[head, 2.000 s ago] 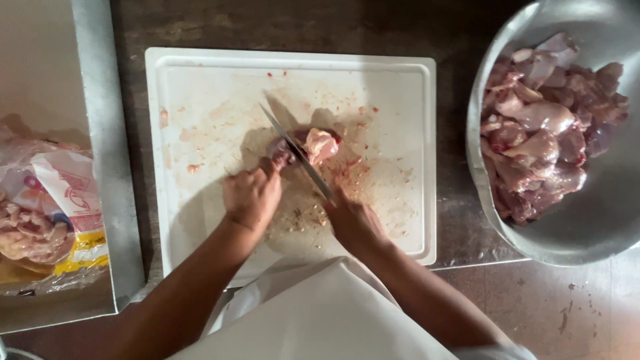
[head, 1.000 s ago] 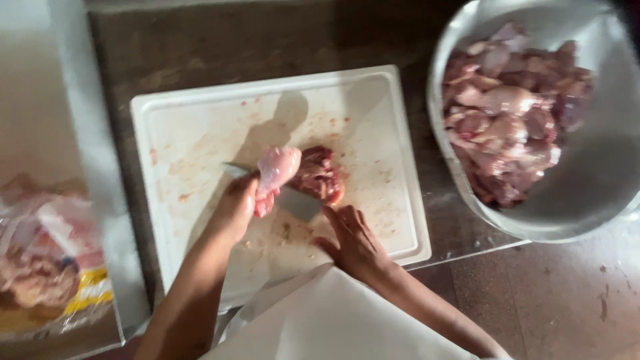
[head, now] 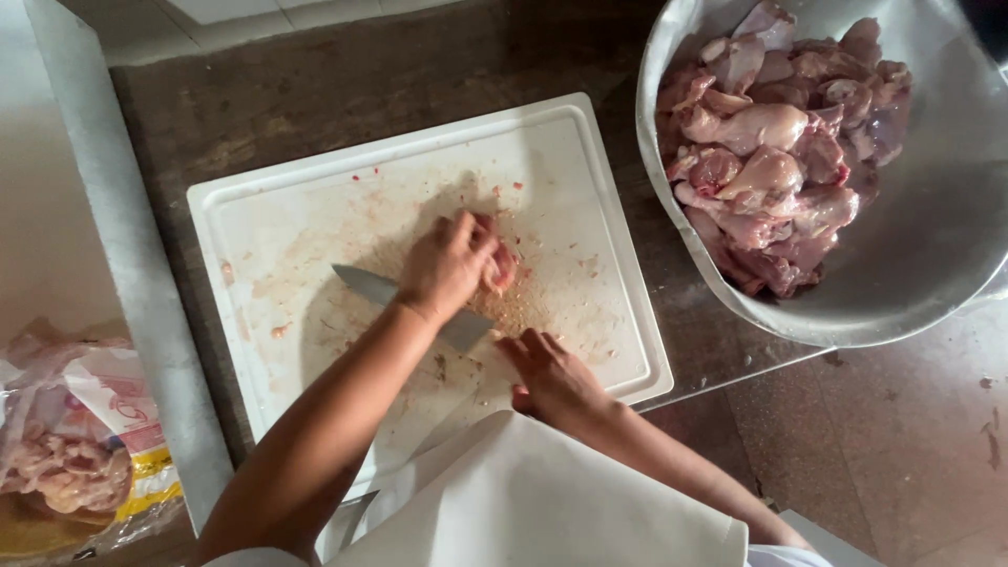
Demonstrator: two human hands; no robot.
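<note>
My left hand (head: 449,264) is over the middle of the white cutting board (head: 386,153), its fingers closed around a piece of raw chicken (head: 501,268). Below and partly behind the left wrist, a wide-bladed kitchen knife (head: 468,329) lies flat on the board, its tip pointing to the upper left. My right hand (head: 551,374) is at the heel end of the knife, near the board's lower right edge, with its fingers slightly bent. The knife's handle is hidden, so its hold on it cannot be made out.
A large metal bowl (head: 937,260) holding raw chicken pieces (head: 756,126) stands at the right, partly over the dark table (head: 315,102). At the left, a metal-walled container (head: 138,236) holds raw chicken in a plastic bag (head: 110,378). Small scraps dot the board.
The drumstick that my left hand held up one second ago is out of that hand, which now grips the piece on the board. The view has shifted and turned somewhat.
</note>
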